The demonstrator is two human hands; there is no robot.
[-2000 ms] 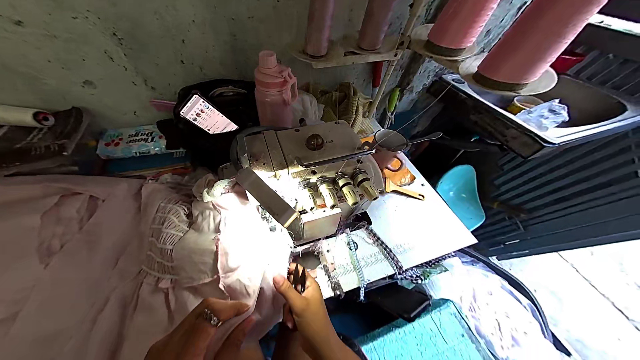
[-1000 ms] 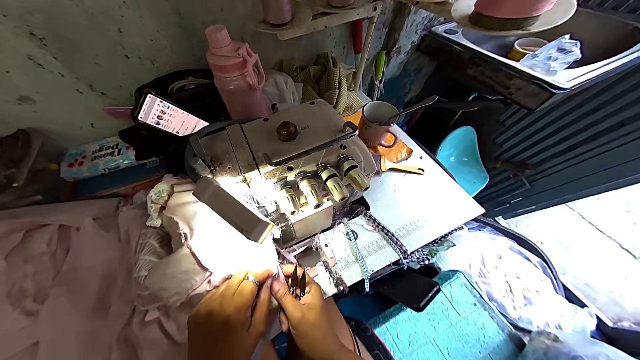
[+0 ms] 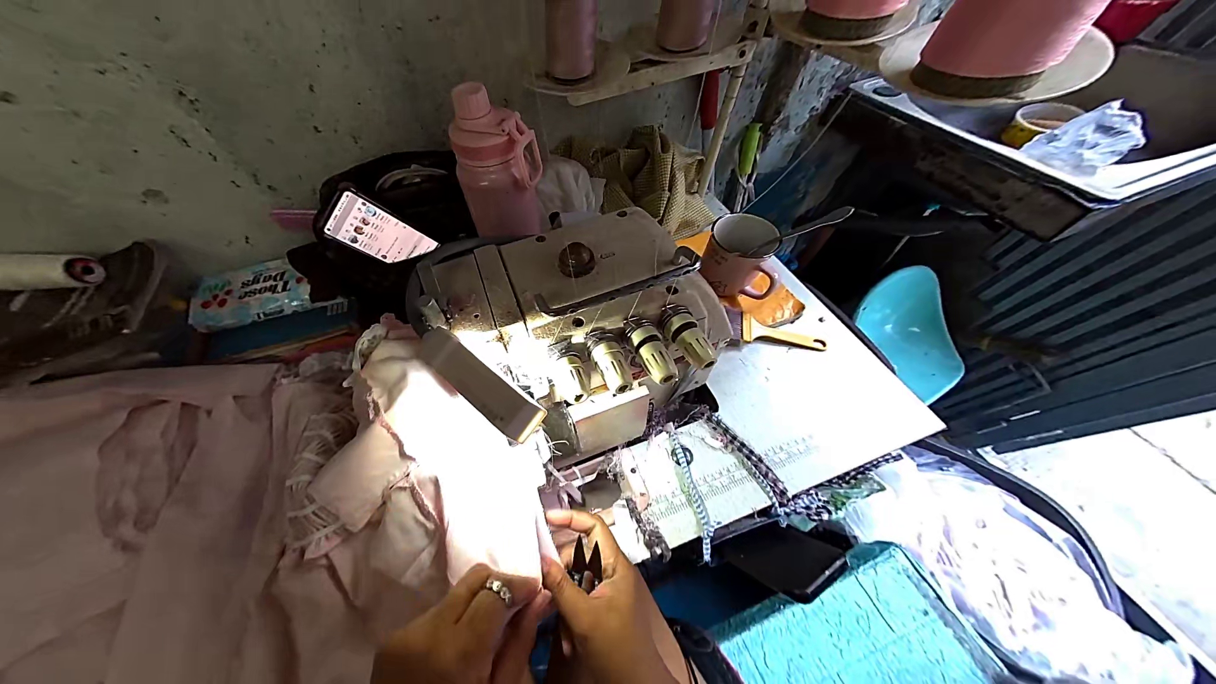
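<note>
Pale pink fabric (image 3: 489, 503) lies under the bright lamp in front of an overlock sewing machine (image 3: 579, 285), and more of it spreads left. My left hand (image 3: 465, 627), with a ring on one finger, pinches the fabric's near edge. Beside it, touching, my right hand (image 3: 608, 608) grips the same edge between thumb and forefinger. Thread snips (image 3: 586, 567) rest in the right palm, their two pointed blades apart and upward. The lamp's bar (image 3: 483, 385) hangs just above the fabric. The lower parts of both hands run out of the frame.
Behind the machine stand a pink bottle (image 3: 494, 171) and a lit phone (image 3: 378, 226). A mug (image 3: 736, 256) with a spoon and a small brush (image 3: 784, 334) are on the right. Braided cords (image 3: 750, 456) cross the white table (image 3: 817, 399). Thread cones (image 3: 1021, 38) stand above.
The hands have come together at the fabric edge since the oldest frame, where they were apart. The snips stay in the right hand. The view has shifted between frames.
</note>
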